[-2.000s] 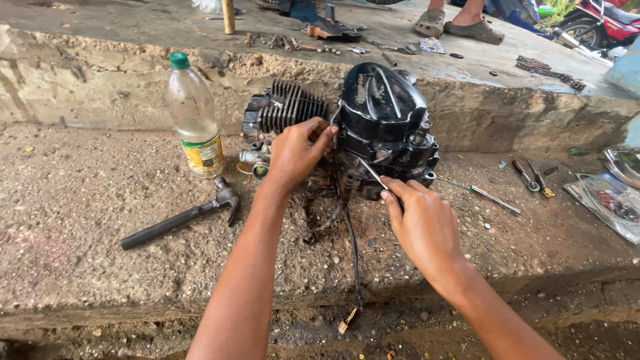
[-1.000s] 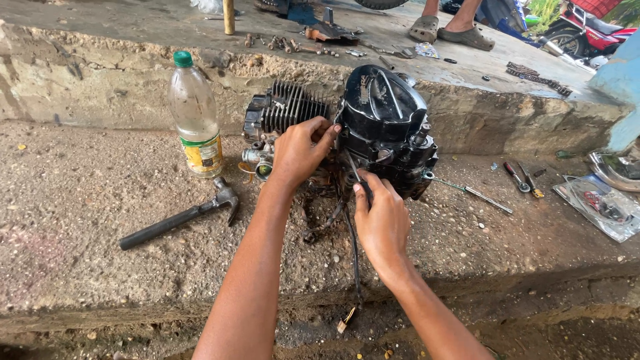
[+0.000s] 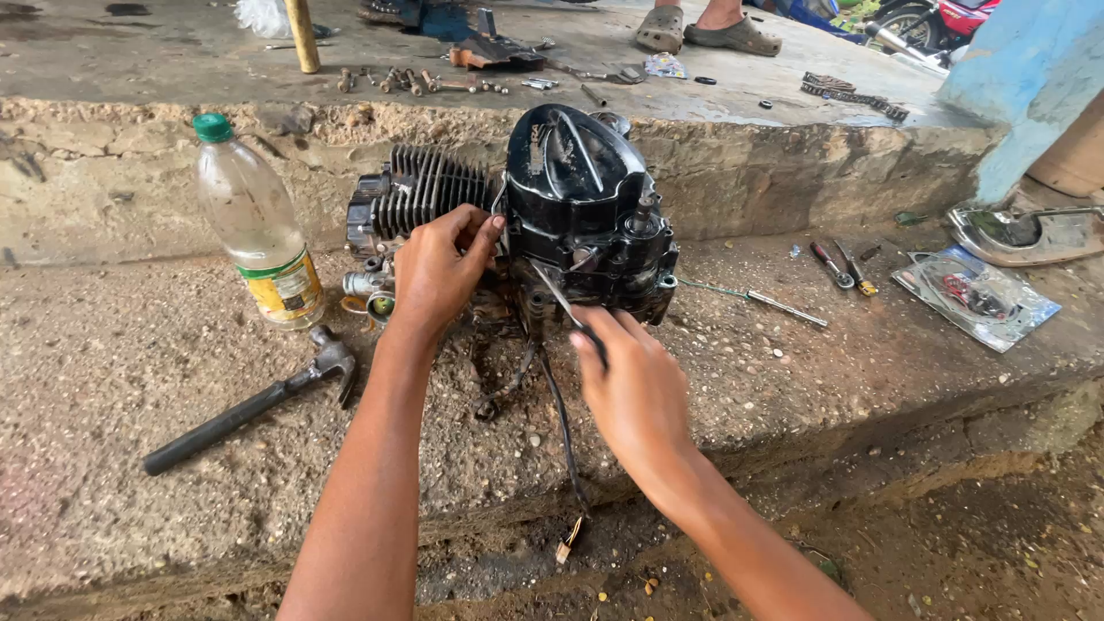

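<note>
A black motorcycle engine [image 3: 578,172] rests on the concrete step, its finned cylinder [image 3: 431,191] to the left. My right hand [image 3: 634,379] grips the dark handle of a slim metal-shafted tool [image 3: 555,293]; its type is not clear. The shaft's tip meets the engine's lower left side. At the edge between the cylinder and the black side cover, my left hand [image 3: 448,267] pinches a thin, pale metal or gasket-like edge [image 3: 499,197]. From under the engine a dark cable [image 3: 561,414] hangs to a connector [image 3: 567,542] below the step.
Left of the engine stand a plastic bottle [image 3: 254,207] and a claw hammer [image 3: 250,414]. To the right lie a socket tool [image 3: 785,308], pliers-like tools [image 3: 854,267], a packaged gasket set [image 3: 975,297] and a metal cover [image 3: 1026,235]. Bolts [image 3: 405,81], a chain [image 3: 854,95] and a person's feet [image 3: 733,34] are on the upper ledge.
My right hand and its tool have come in closer to the engine, then drawn back down and right, leaving more of the shaft visible. My left hand stays at the cover's edge.
</note>
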